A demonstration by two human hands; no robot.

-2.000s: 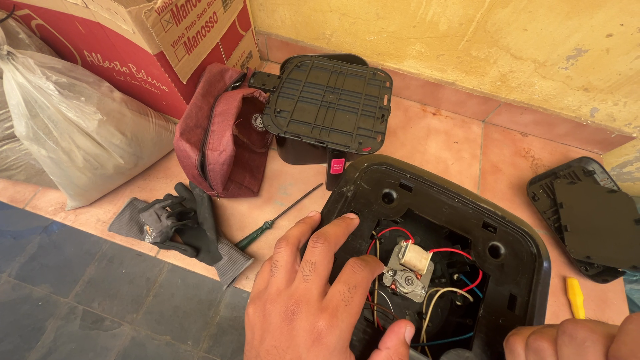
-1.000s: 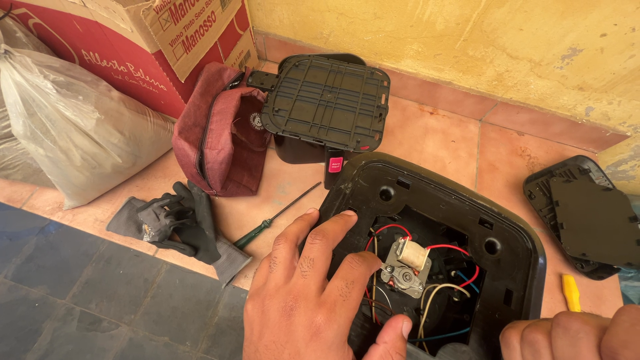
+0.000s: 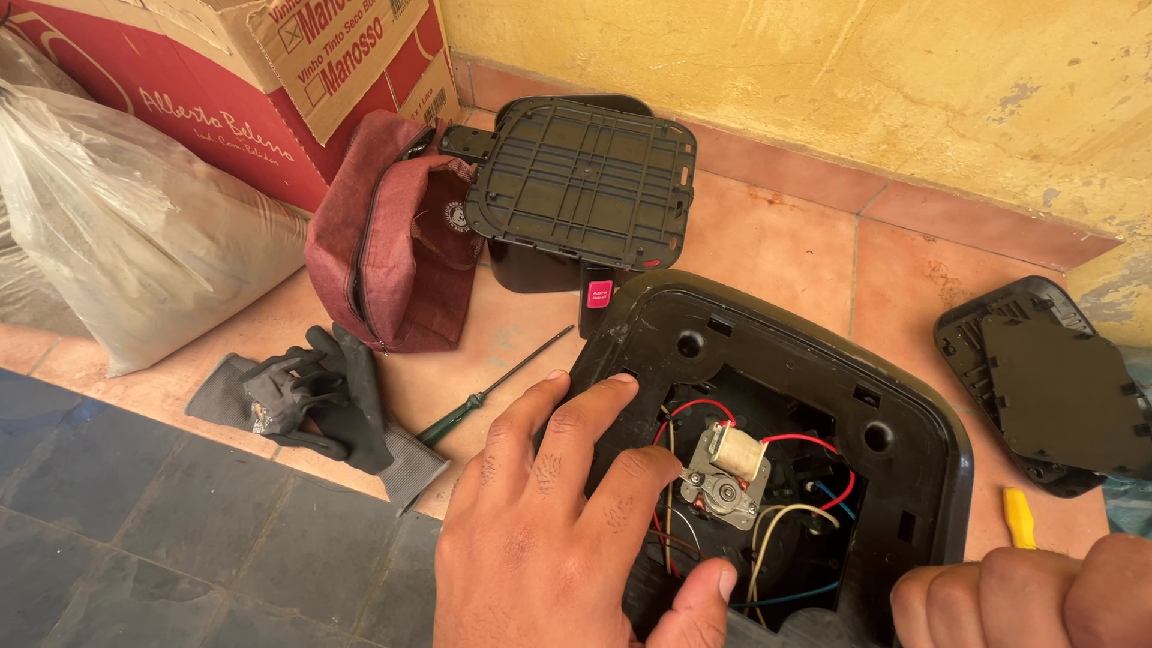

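A black plastic appliance housing (image 3: 783, 351) lies with its opening facing up, showing a small electric motor (image 3: 727, 477) with a cream coil and red, white and blue wires. My left hand (image 3: 576, 513) rests spread over the housing's left side, its index fingertip beside the motor. At the lower right is my right hand (image 3: 1026, 589), fingers curled at the housing's right edge; whatever it may hold is hidden. A yellow handle (image 3: 1019, 517) lies on the tile just above it. Left of the housing lies a screwdriver with a green handle (image 3: 454, 418).
Grey-black work gloves (image 3: 315, 396), a maroon fabric pouch (image 3: 396, 243) and a ribbed black plastic panel (image 3: 585, 180) lie beyond my left hand. More black plastic covers (image 3: 1053, 387) sit at right. A cardboard box (image 3: 225, 99) and filled plastic bag (image 3: 135, 216) stand left, a yellow wall behind.
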